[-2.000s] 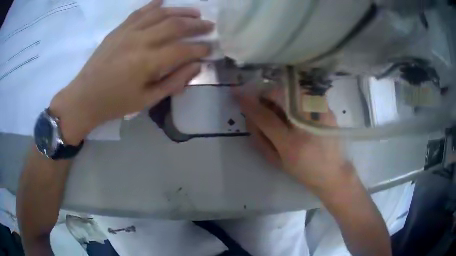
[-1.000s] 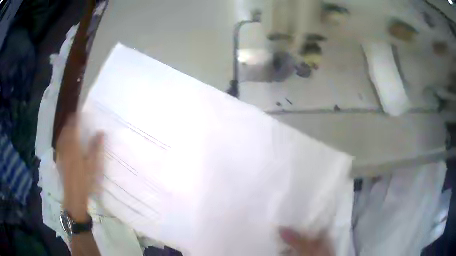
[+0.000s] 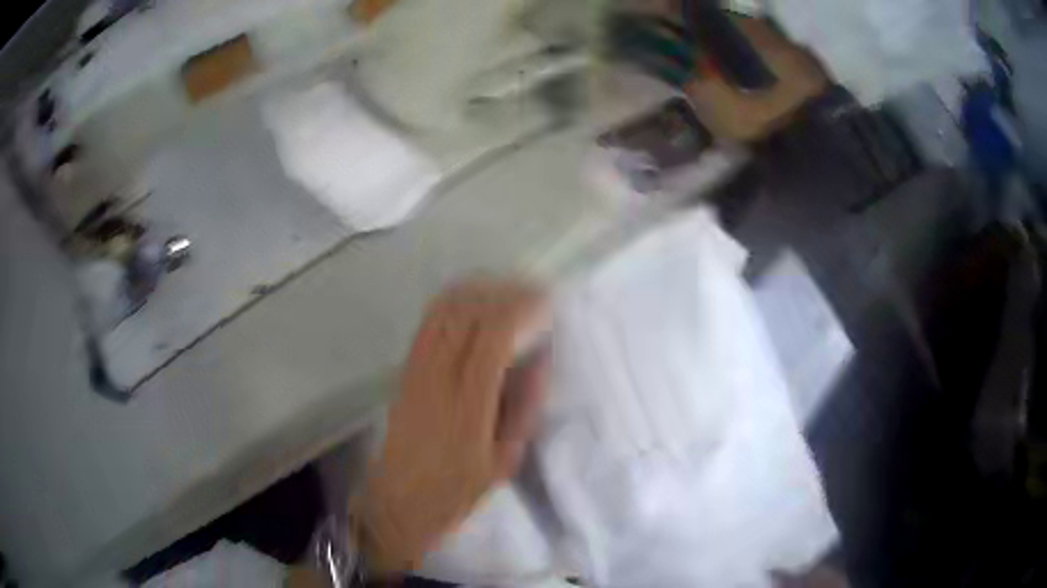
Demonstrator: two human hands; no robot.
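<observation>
A pile of white garment panels (image 3: pixel 677 391) lies beside the table's front edge, right of centre. My left hand (image 3: pixel 465 402), with a wristwatch on its wrist, is blurred. Its fingers and thumb close on the left edge of the white cloth. A small skin-toned patch at the bottom edge looks like part of my right hand (image 3: pixel 809 575); it is nearly all cut off, so its grip is hidden. A small white flap stack (image 3: pixel 350 161) lies on the machine bed.
The sewing machine bed (image 3: pixel 218 218) is at the upper left, with blurred metal needle parts (image 3: pixel 144 253). The grey table's rounded edge (image 3: pixel 230 465) runs diagonally below it. A brown box-like object (image 3: pixel 764 86) with dark items is at the upper right. Another white piece (image 3: pixel 804 333) lies beyond the pile.
The view has swung to the right. The large stitched panel held in front is out of view. My left hand has moved from the far left to the white pile; my right hand is nearly out.
</observation>
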